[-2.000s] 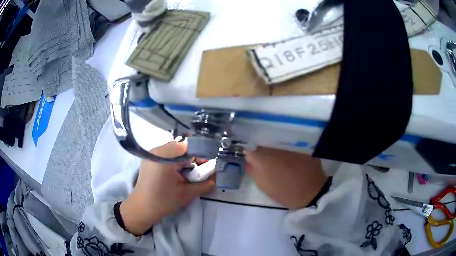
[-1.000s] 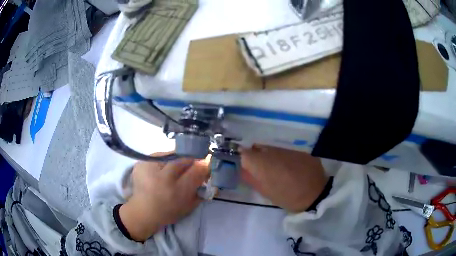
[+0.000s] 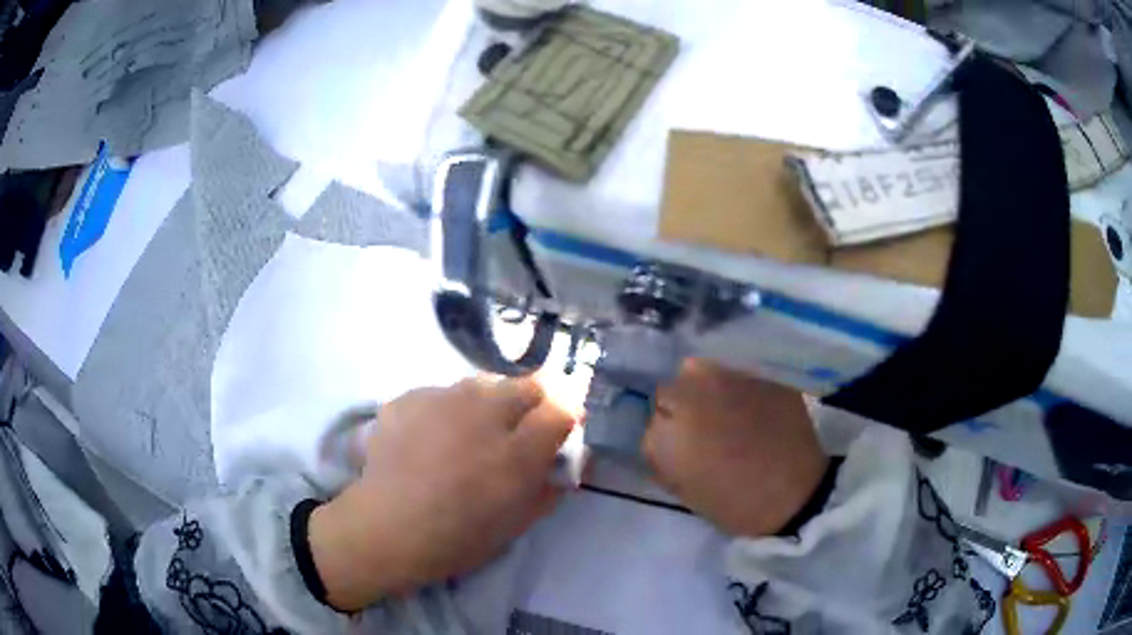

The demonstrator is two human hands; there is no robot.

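Observation:
My left hand lies palm down left of the needle area, its fingertips in the bright lamp light at the pale fabric. Glare and blur hide whether it grips the cloth. My right hand is just right of the presser foot area, partly under the white sewing machine head; its fingertips are hidden. A grey guard stands between the hands. Grey textured fabric lies to the left, beside the pale piece.
The shiny thread guard curves down at the head's front. A black strap, brown cardboard and olive swatch are on the machine. Scissors lie at lower right. Grey cut pieces are at back left.
The view has shifted, so the machine sits further right in it. My left hand no longer shows the white bit pinched earlier; its back now faces up. The grey fabric's pointed edges show behind the pale piece.

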